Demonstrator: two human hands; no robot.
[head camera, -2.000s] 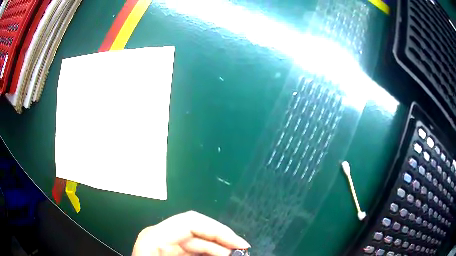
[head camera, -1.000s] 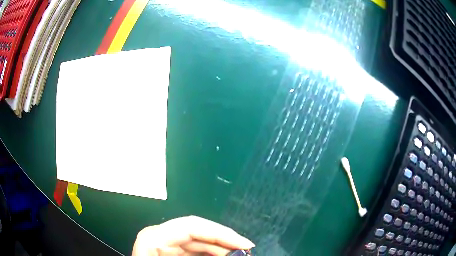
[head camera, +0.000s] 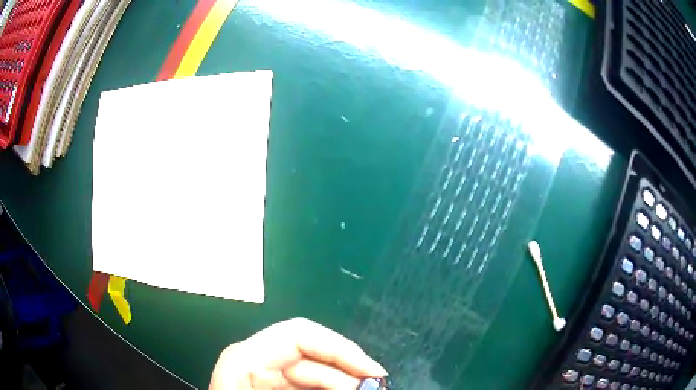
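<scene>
My left hand (head camera: 294, 358) is at the bottom edge, cut off by it. Its thumb and finger pinch a small dark component (head camera: 372, 384) with a silvery face, partly outside the picture. My right hand is not in view. A clear die-cut sheet (head camera: 477, 198) with rows of small oval outlines lies flat on the green table to the right of my left hand. A cotton swab (head camera: 546, 286) lies beside it. A black tray (head camera: 622, 209) at the right edge holds rows of silvery components.
A white paper sheet (head camera: 182, 187) lies on the left over red and yellow tape (head camera: 194, 42). Red trays (head camera: 27, 61) and pale boards (head camera: 80, 80) stand at the upper left. A second black tray (head camera: 649, 68) is at the upper right. Strong glare crosses the table.
The whole view has shifted slightly. My left hand still pinches the component, whose silvery face shows more than one second ago. The other things lie as before.
</scene>
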